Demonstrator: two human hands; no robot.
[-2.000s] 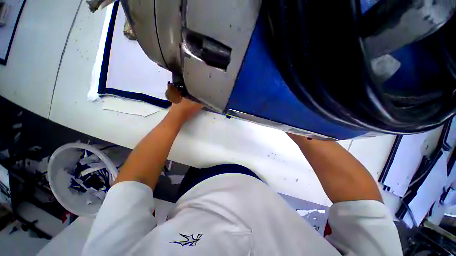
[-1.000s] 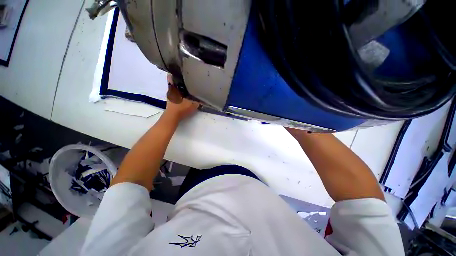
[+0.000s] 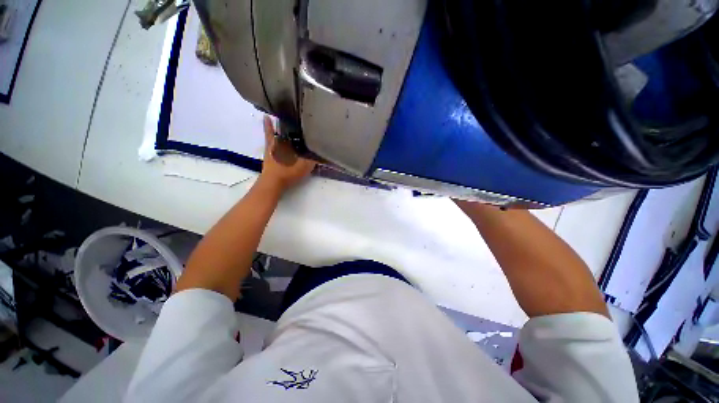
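The silver and blue motor housing of the cutting machine (image 3: pixel 355 86) fills the top centre and right and hides the cut. A thick black cable coils over its right part. The dark fabric lay topped with white marker paper (image 3: pixel 209 106) shows at the machine's left. My left hand (image 3: pixel 284 157) is at the lay's near edge, just below the housing's left end; its fingers are partly hidden and I cannot tell whether they hold anything. My right hand is hidden under the housing; only the forearm shows.
A yellowish-brown weight (image 3: pixel 206 47) lies on the paper. A white bucket of scraps (image 3: pixel 87 271) stands below the off-white table (image 3: pixel 102 149) at left. White-topped dark stacks (image 3: pixel 642 244) lie at right. A thin paper offcut (image 3: pixel 209 175) lies near the lay.
The machine housing shows slightly further right than a second ago, and more of the weight is visible. My left hand shows more fingers beside the housing.
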